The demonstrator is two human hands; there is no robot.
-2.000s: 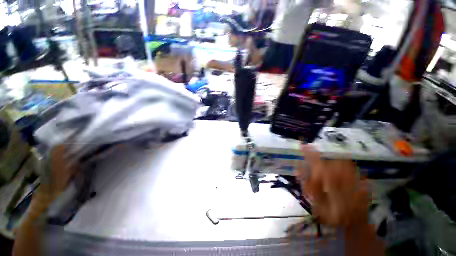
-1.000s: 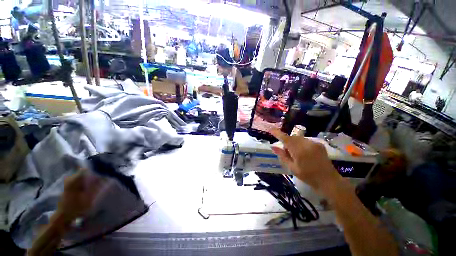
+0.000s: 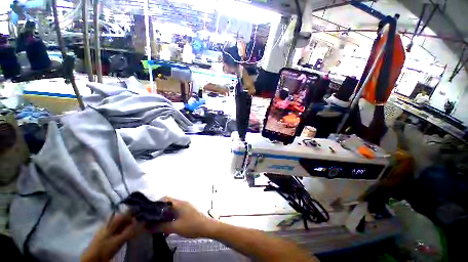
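Observation:
Light grey cloth with dark seam lines (image 3: 77,169) lies heaped at the left of the white table and hangs over its front edge. My left hand (image 3: 114,233) and my right hand (image 3: 179,217) are close together at its lower right, both gripping a bunched black fabric part (image 3: 146,207). The fingertips are partly hidden by the cloth. The white sewing machine (image 3: 282,162) stands to the right, with no cloth seen under its needle area. A phone (image 3: 290,105) with a lit, colourful screen is upright above the machine.
Black strips (image 3: 300,199) lie tangled under the machine arm. A dark post (image 3: 243,110) rises behind the machine head. An orange item (image 3: 382,66) hangs at the upper right. A person (image 3: 238,64) is across the table.
My right hand has moved from the phone down and left to the black fabric. My left hand has moved right and gripped it too. The phone screen is uncovered.

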